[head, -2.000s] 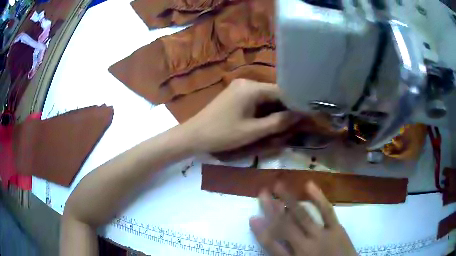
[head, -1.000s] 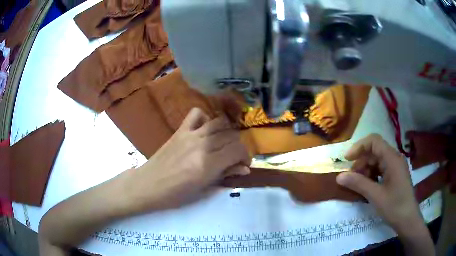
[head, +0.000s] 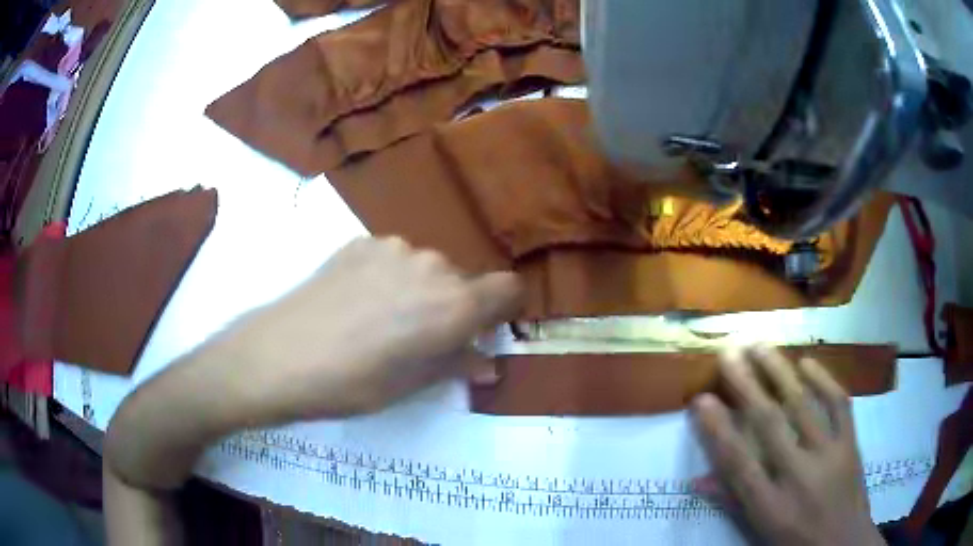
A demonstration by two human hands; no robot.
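Note:
A long narrow rust-brown strip [head: 608,384] lies along the near part of the table. My right hand [head: 784,437] rests on its right part, fingers spread and flat. My left hand [head: 395,320], slightly blurred, is at the strip's left end and the near left corner of the gathered panel; whether its fingers pinch cloth cannot be told. The gathered rust-brown panel [head: 544,181] lies flat, its puckered seam running under the presser foot [head: 802,259], lit yellow. The needle is hidden behind the machine head [head: 715,85].
Another gathered piece [head: 373,80] lies behind. A stack of flat cut panels [head: 128,283] with red tape [head: 32,309] is at left. A red cord [head: 920,251] and dark red-brown pieces [head: 958,341] are at right. The printed ruler scale [head: 459,491] runs along the near edge.
The strip, bent between both hands a second ago, now lies flatter and straighter. My right hand has gone from holding its right end to resting on it. The camera view has shifted.

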